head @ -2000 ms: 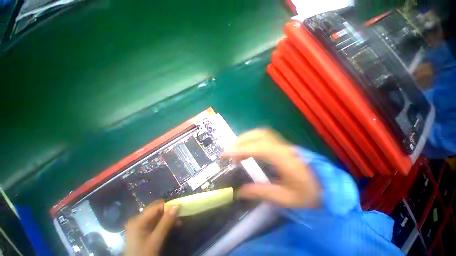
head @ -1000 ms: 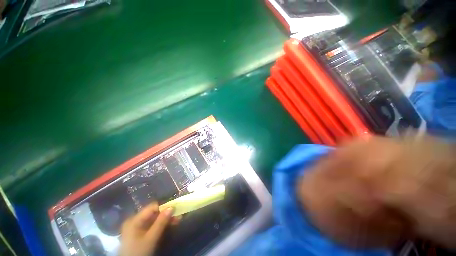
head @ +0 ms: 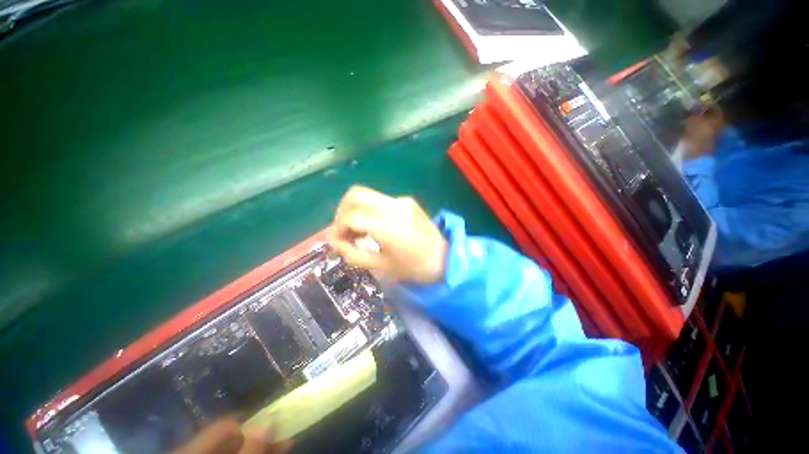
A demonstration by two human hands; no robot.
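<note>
An open laptop base (head: 213,355) with its internals showing lies in a red tray (head: 177,319) in front of me. My left hand (head: 232,436), blurred and cut off by the bottom edge, holds a pale-yellow backing sheet (head: 319,399) over the black battery area. My right hand (head: 386,235) is at the laptop's upper right corner, fingers bent together over the board's edge. A small pale spot shows at its fingertips; I cannot tell whether it is a held piece.
A stack of red trays (head: 550,213) stands at right with an open laptop (head: 621,168) on top. Another laptop in a red tray (head: 514,18) lies beyond it. A person in a blue sleeve (head: 754,195) works at far right. A pale seam crosses the green bench (head: 222,97).
My right hand has moved from the lower right, where it was blurred, to the laptop's upper right corner. My left hand and the yellow sheet sit slightly lower in view.
</note>
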